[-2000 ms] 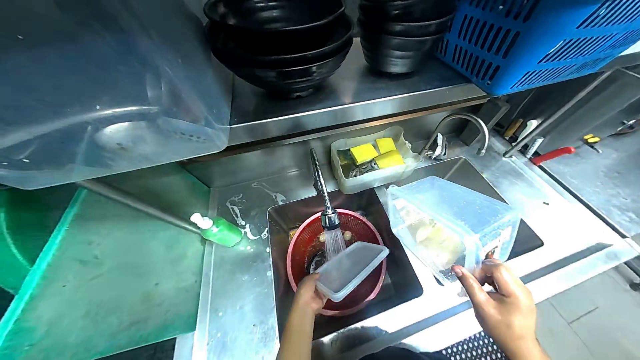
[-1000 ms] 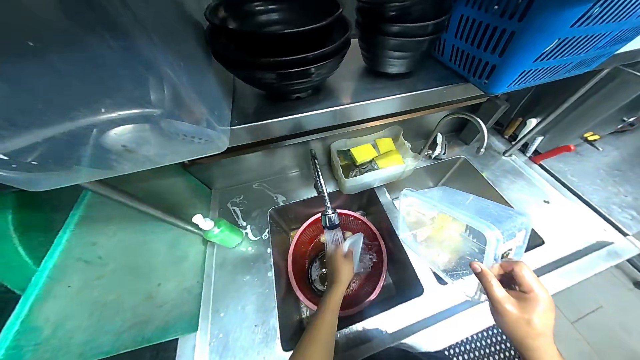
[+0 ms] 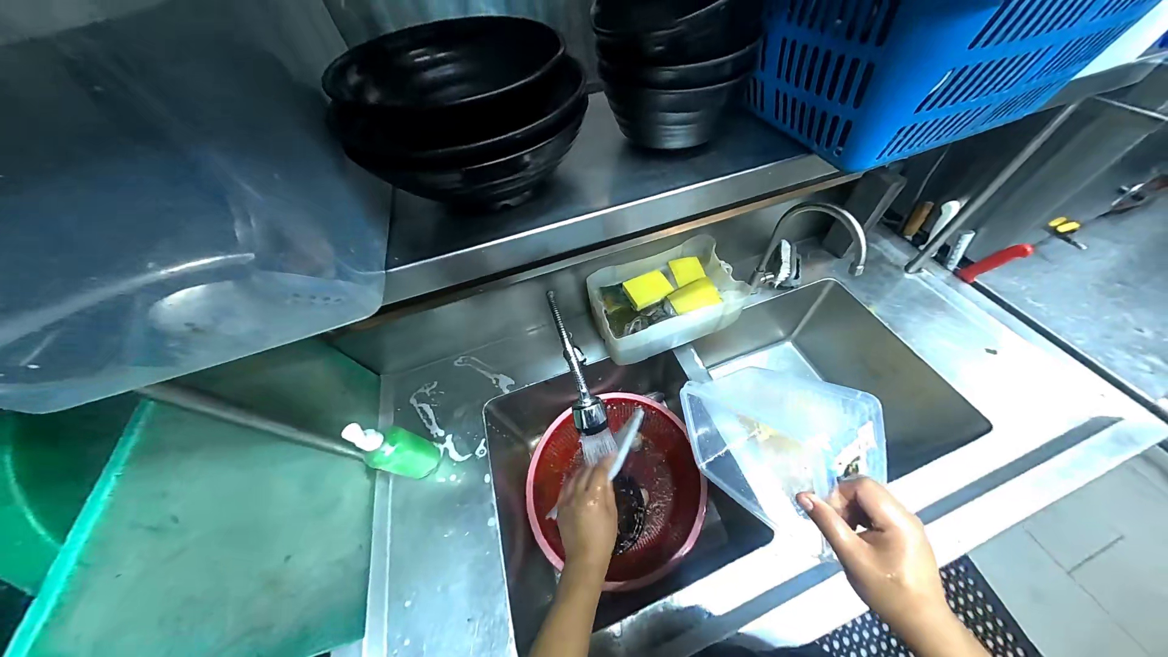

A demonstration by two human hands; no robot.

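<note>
My left hand holds a small clear plastic lid or tray, turned on edge, under water running from the faucet's spray head. Below it a red plastic colander sits in the left sink basin, with a dark round item inside. My right hand grips the rim of a large clear plastic container, tilted over the divider and the right basin. Something yellowish shows through its wall; I cannot tell what.
A tub with yellow sponges stands behind the basins, beside a second faucet. A green soap bottle lies on the left ledge. Black bowls and a blue crate occupy the shelf above. A clear bin overhangs the left.
The small clear piece was broad side up over the colander's front edge; my left hand has moved it farther in, under the spray, and turned it on edge. My right hand keeps hold of the large container.
</note>
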